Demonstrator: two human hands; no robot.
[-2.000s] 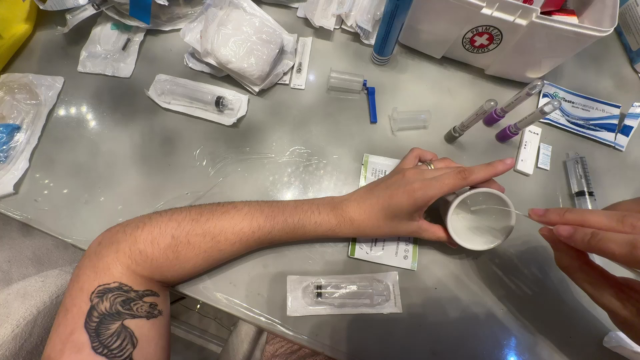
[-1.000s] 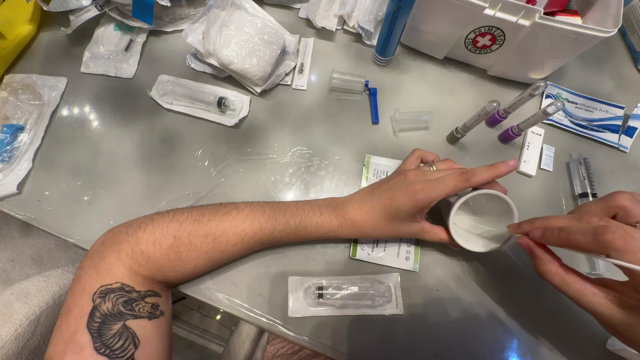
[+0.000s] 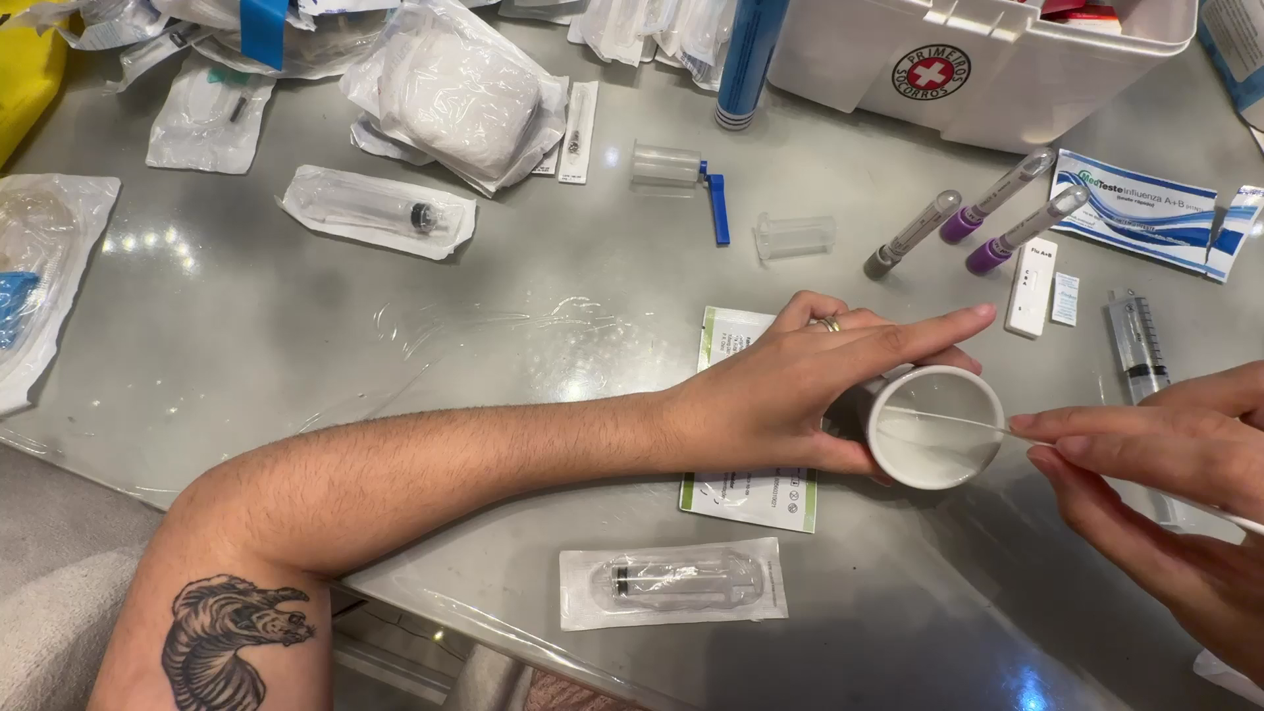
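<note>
My left hand (image 3: pixel 839 380), a ring on one finger, grips a white cup (image 3: pixel 877 444) whose open mouth faces the camera. Its index finger is stretched out past the rim. My right hand (image 3: pixel 1145 464) pinches a thin white stick (image 3: pixel 953 420), perhaps a swab, whose far end reaches inside the cup. Beneath my left hand lies a white and green printed packet (image 3: pixel 750 499). Beyond the cup are a rapid test cassette (image 3: pixel 1030 288), a small white sachet (image 3: pixel 1066 299) and capped sample tubes (image 3: pixel 913 234). A plastic syringe (image 3: pixel 1138 341) lies just above my right hand.
Wrapped syringes (image 3: pixel 673 583) (image 3: pixel 380 212) lie near and far. A clear tube with a blue cap (image 3: pixel 667 166), a clear plastic piece (image 3: pixel 795 237), a blue cylinder (image 3: pixel 748 64), a white first-aid box (image 3: pixel 849 59), gauze packs (image 3: pixel 464 99) and a torn test pouch (image 3: pixel 1136 212) stand or lie farther back.
My right hand first moved toward the cup, then shifted slightly back to the right, with the stick between its fingers. My left hand has kept its hold on the cup.
</note>
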